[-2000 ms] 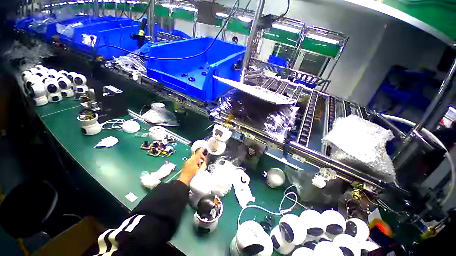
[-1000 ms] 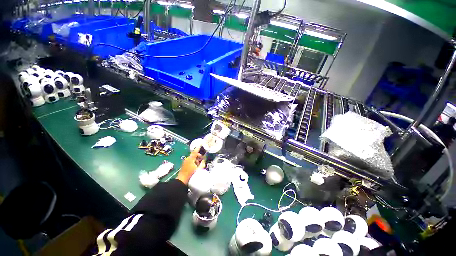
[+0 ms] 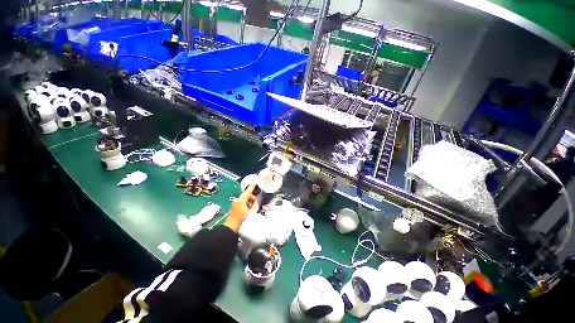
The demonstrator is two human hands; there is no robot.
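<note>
My left hand [image 3: 241, 208] reaches from the lower left in a dark striped sleeve. Its fingertips are at a small white round part [image 3: 248, 182] with a dark spot, among white housings. Whether the fingers grip it or only touch it, I cannot tell. Two-part white camera housing [image 3: 271, 179] stands just behind. White housing shells [image 3: 272, 226] are piled to the right of the hand. An open camera base [image 3: 261, 268] with dark insides and wiring stands near the bench edge. My right hand is not in view.
Finished cameras [image 3: 371, 287] mass at the lower right, more [image 3: 63, 104] at far left. A white cable [image 3: 328, 260], circuit modules [image 3: 198, 183] and another open base [image 3: 111, 155] lie on the green mat. Behind are a blue bin [image 3: 220, 82], the roller conveyor and a bubble-wrap bag [image 3: 451, 180].
The view has shifted slightly. My left hand stays at the same white part, with its fingers slightly changed in pose. The bench items have not visibly moved.
</note>
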